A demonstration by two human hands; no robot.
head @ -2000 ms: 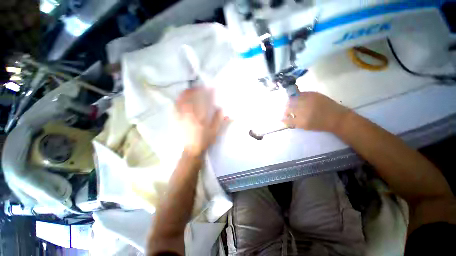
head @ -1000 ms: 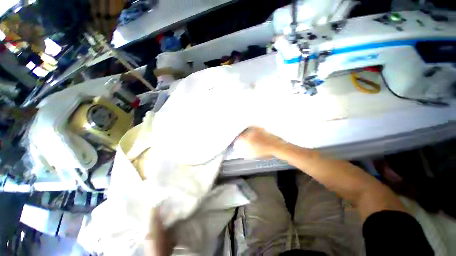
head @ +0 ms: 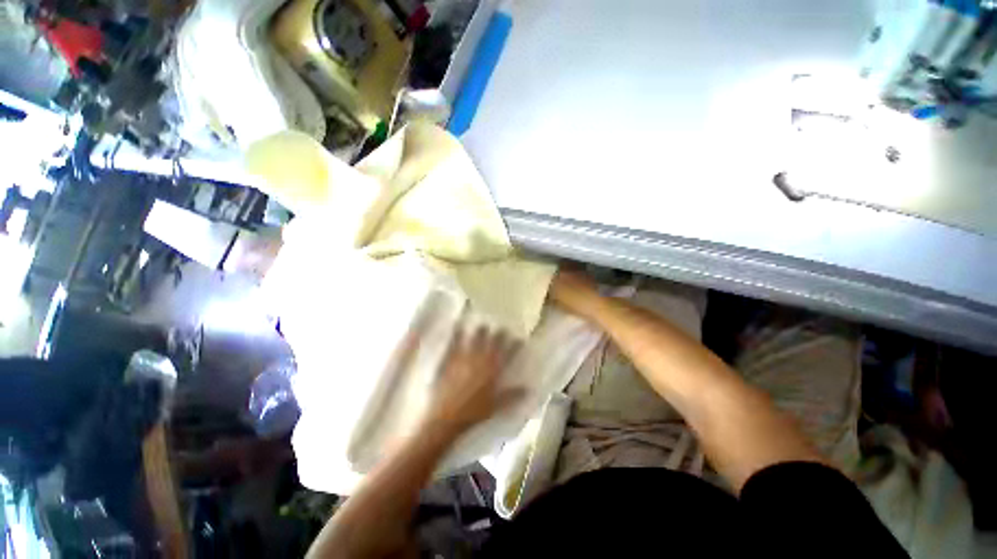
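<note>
A large white and cream fabric panel (head: 372,317) hangs off the left end of the white machine table (head: 645,98) and lies over my left side and lap. A cream flap is folded over at its top. My left hand (head: 476,377) lies on the white face with its fingers spread, slightly blurred. My right hand (head: 569,293) grips the panel's edge just below the table's front edge; its fingertips are hidden by the fabric. The needle area of the sewing machine (head: 940,71) shows at the upper right, apart from the fabric.
A grey ruler-marked strip (head: 743,268) runs along the table's front edge. A blue tape strip (head: 481,74) is on the table's left end. A cream-yellow machine (head: 350,49) stands at the upper left. A person's arm (head: 164,480) shows at the lower left. Pale material (head: 913,480) lies low at the right.
The view has swung left. The fabric has come off the tabletop and down to the left. My right hand has moved left past the table edge; my left hand now lies on the panel.
</note>
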